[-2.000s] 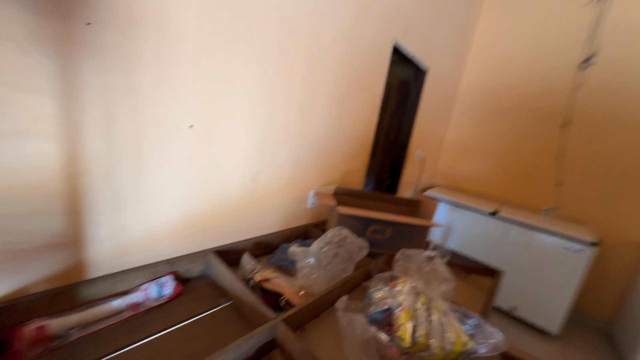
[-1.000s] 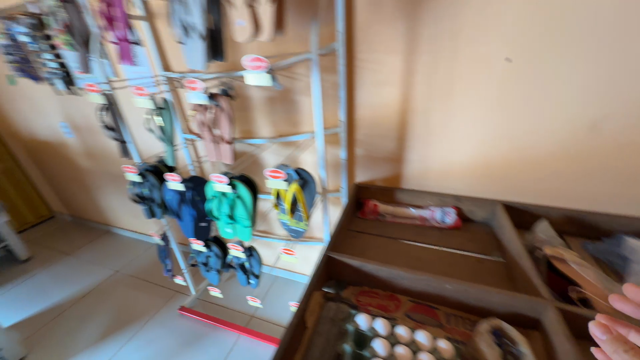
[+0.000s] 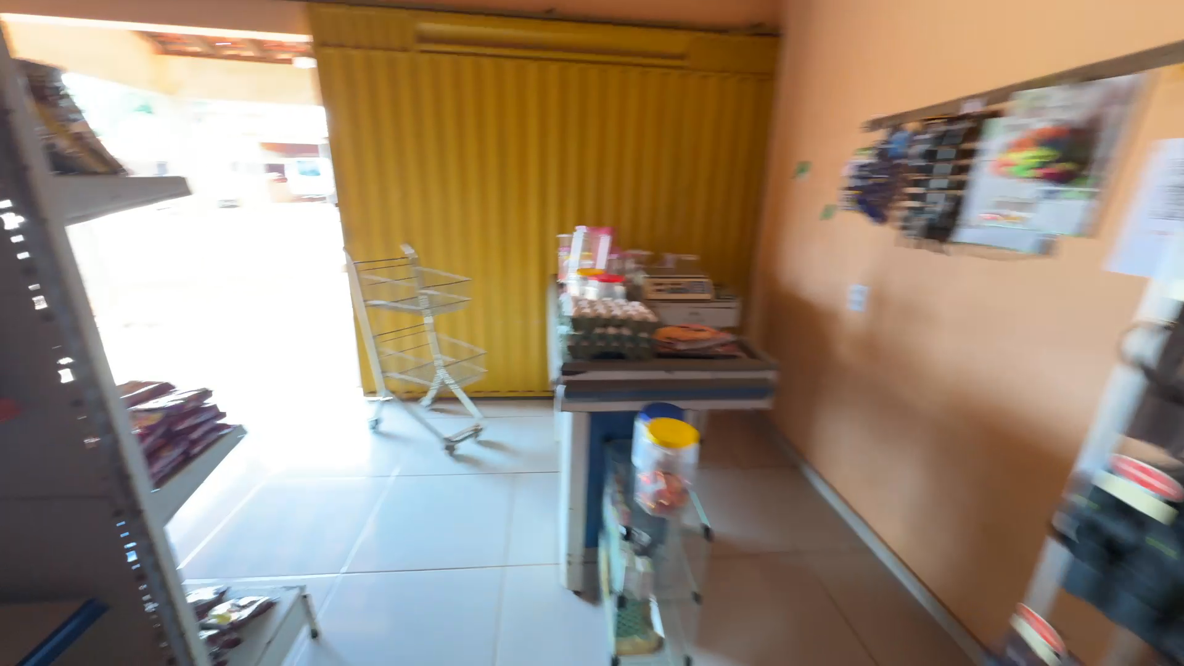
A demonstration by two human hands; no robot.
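Observation:
Neither of my hands shows in the head view now. Trays of eggs [image 3: 610,324] are stacked on a checkout counter [image 3: 666,393] in the middle of the view. Behind them stand a grey scale [image 3: 680,285] and jars with red and yellow lids. Flat orange-and-dark packets [image 3: 694,338] lie beside the eggs. In front of the counter, a clear plastic jar with a yellow lid [image 3: 670,462] stands on a narrow glass-sided shelf unit [image 3: 652,583].
A wheeled metal basket cart [image 3: 416,342] stands by the yellow corrugated metal shutter [image 3: 555,194], beside a bright doorway. A metal shelf rack [image 3: 92,370] holding packets is close at left. A flip-flop rack [image 3: 1073,518] stands at right, near the wall.
The view has swung far left, from the wall and wooden bins past the flip-flop rack to the shutter and counter. A hand seen at the right edge one second ago is out of view.

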